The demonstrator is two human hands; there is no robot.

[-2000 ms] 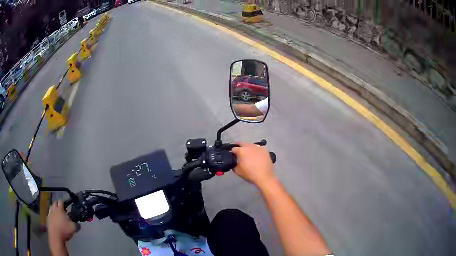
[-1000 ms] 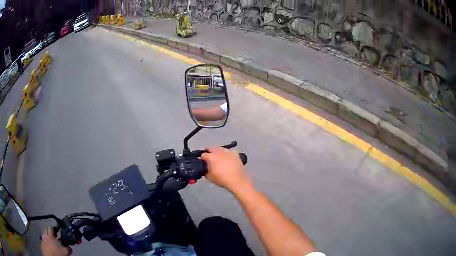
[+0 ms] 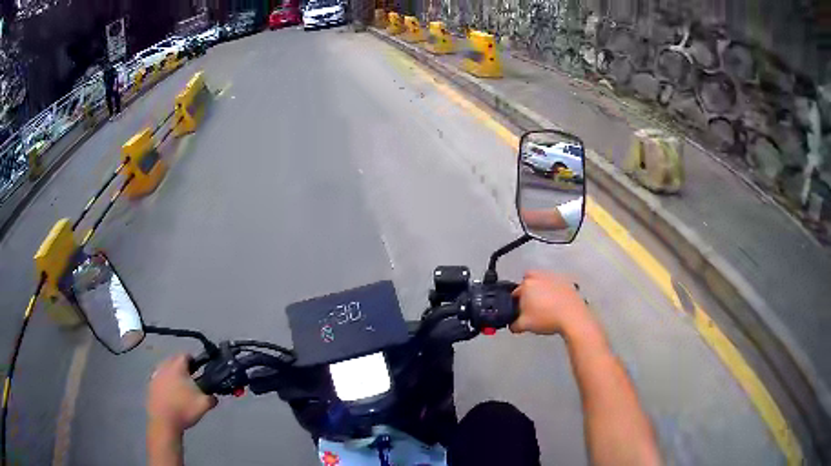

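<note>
My right hand (image 3: 550, 304) is closed round the right throttle grip, beside the black switch housing (image 3: 490, 306) with a red button. My left hand (image 3: 179, 395) is closed round the left handlebar grip, beside the left switch housing (image 3: 223, 373). The digital dashboard (image 3: 346, 322) between them shows 30. A bright white panel (image 3: 361, 377) sits just below it. The right mirror (image 3: 551, 187) reflects a white car, an arm and a white sleeve. The left mirror (image 3: 109, 302) stands tilted. The printed bag (image 3: 383, 450) shows at the bottom edge. Both grips are mostly hidden by the hands.
Yellow barriers (image 3: 142, 164) joined by striped bars run along the left. A yellow line (image 3: 629, 244) and kerb run along the right, beside a stone wall (image 3: 674, 65). A white car (image 3: 324, 13) and a red car (image 3: 284, 15) are far ahead. A person (image 3: 111, 89) stands at the left.
The handlebar, mirrors and both hands sit further right in the picture. The road view has swung, with more left barriers showing. The dashboard number has risen to 30. Both hands stay on the grips.
</note>
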